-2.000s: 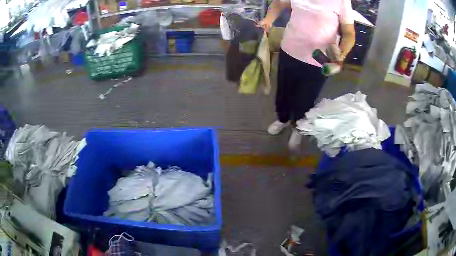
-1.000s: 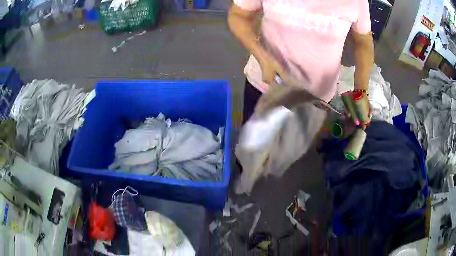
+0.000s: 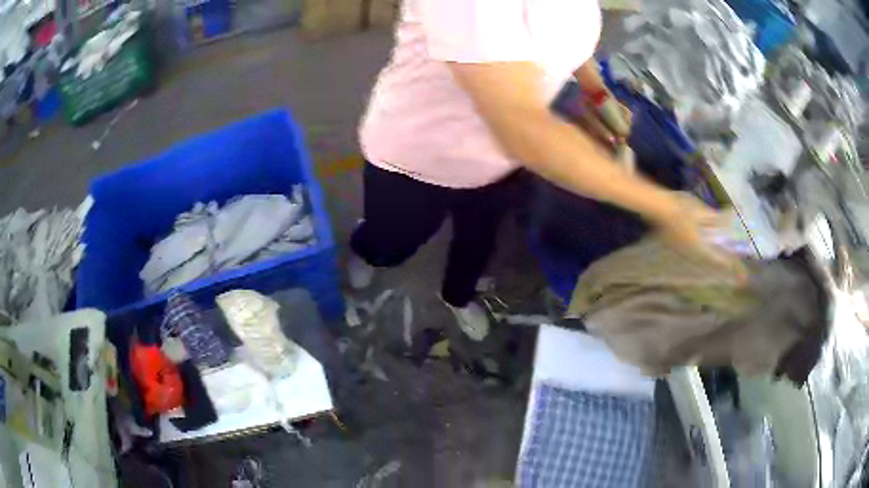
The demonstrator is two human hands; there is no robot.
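Neither of my hands is in the picture. Nearest in front of me, a garment piece (image 3: 667, 305) in taupe, olive and dark brown is held at the right by the outstretched hand of a person in pink (image 3: 700, 229). It is blurred and hangs over the end of a pale table or trough. The person's other hand (image 3: 610, 114) is behind, near the dark cloth, and what it holds is too blurred to tell. A stool (image 3: 591, 362) with a white board and blue-white checked cloth (image 3: 586, 438) stands below the garment.
A blue bin (image 3: 319, 224) with grey cloth stands at the left. In front is a white-topped side stool (image 3: 310, 386) with red cloth (image 3: 155, 376) and pale bundles. A sewing machine (image 3: 81, 400) is at the left edge. Scraps lie on the floor (image 3: 400, 381).
The view has turned right. The person in pink has come closer and moved the garment piece to the right, over the table end. The cones seen earlier are no longer clear.
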